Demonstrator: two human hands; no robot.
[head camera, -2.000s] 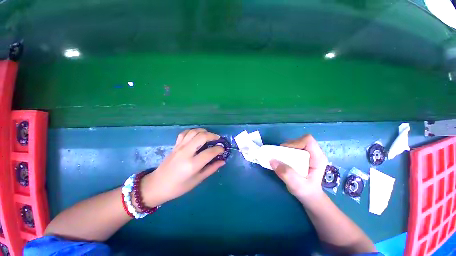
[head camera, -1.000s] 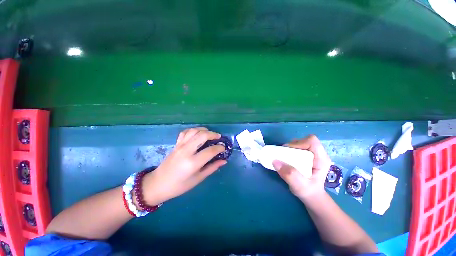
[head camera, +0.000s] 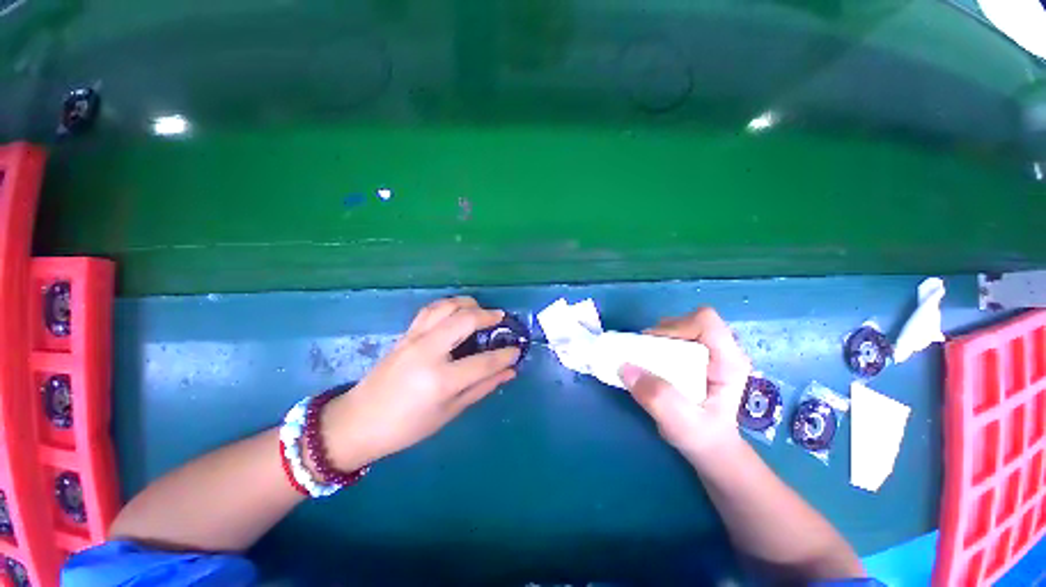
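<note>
My bare left hand (head camera: 424, 373) holds a round black part (head camera: 501, 335) by its edge on the blue-green near strip, fingers around its left side. My bare right hand (head camera: 700, 390) grips a white squeeze bottle (head camera: 656, 362), tilted with its nozzle to the left. A white tissue (head camera: 570, 329) is wrapped around the nozzle end. The thin dark needle tip reaches the right edge of the black part; whether it touches cannot be told. Three more black parts lie right of my right hand: one close to it (head camera: 758, 405), one beyond (head camera: 813, 424), one higher (head camera: 867, 351).
Red trays (head camera: 86, 401) at the left hold black discs. A red tray with empty-looking pockets (head camera: 998, 436) is at the right. Near it lie a white slip (head camera: 877, 438), a crumpled tissue (head camera: 922, 321) and a grey metal bar (head camera: 1009, 290). A black part (head camera: 79, 109) lies on the green surface.
The lone black part and the small specks on the green surface have moved right. My left fingers have shifted slightly on the held part. My right hand and the bottle are nearly unchanged.
</note>
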